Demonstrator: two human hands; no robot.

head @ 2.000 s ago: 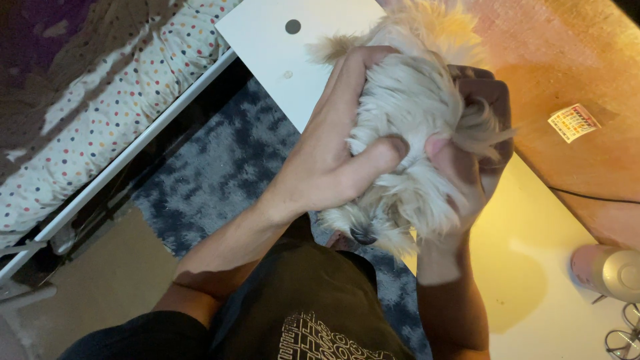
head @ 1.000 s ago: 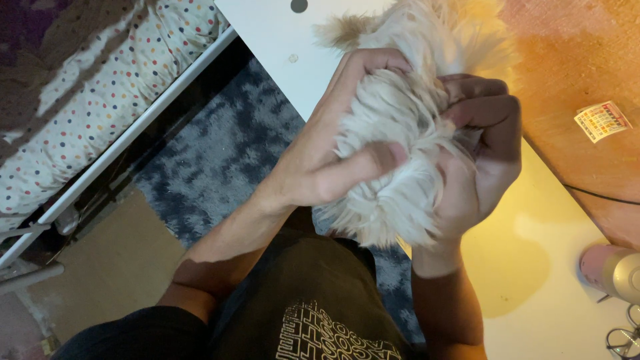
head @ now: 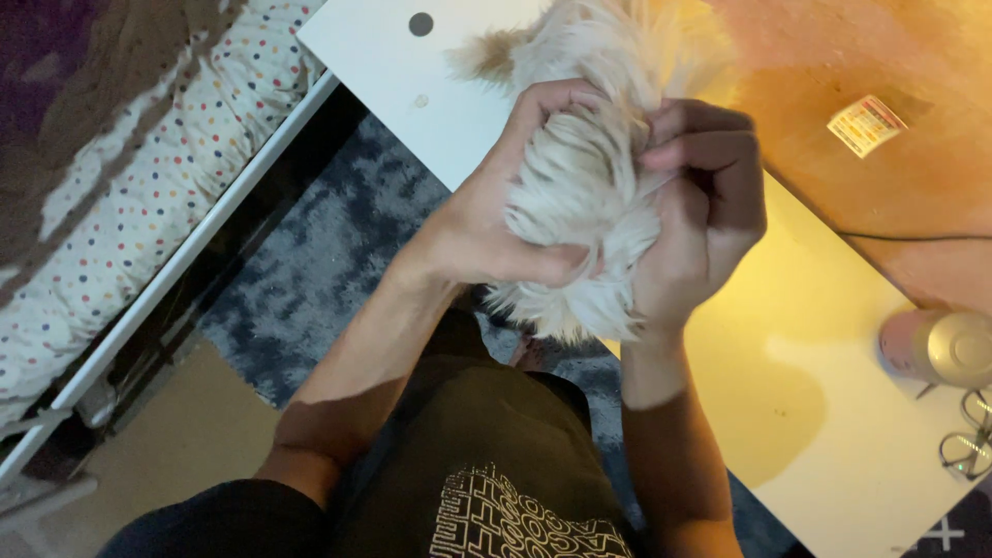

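A small dog with long white fur is on the white tabletop, its head between my two hands over the near edge. My left hand cups one side of the head, the thumb lying across the fur and the fingers curled behind. On the other side my right hand has bent fingers pinching the fur, its palm against the head. The dog's face is hidden under hair and by the downward angle. A tan tuft of fur sticks out at the upper left.
The white table bears a can and wire-framed glasses at the right. A printed card lies on the orange-brown surface beyond, near a dark cable. At left are a dotted bed cover, a white bed rail and a blue-grey rug.
Two seconds ago the dog's dark nose showed; now fur hides it. My right fingers have shifted from long strands at the side to fur nearer the middle of the head.
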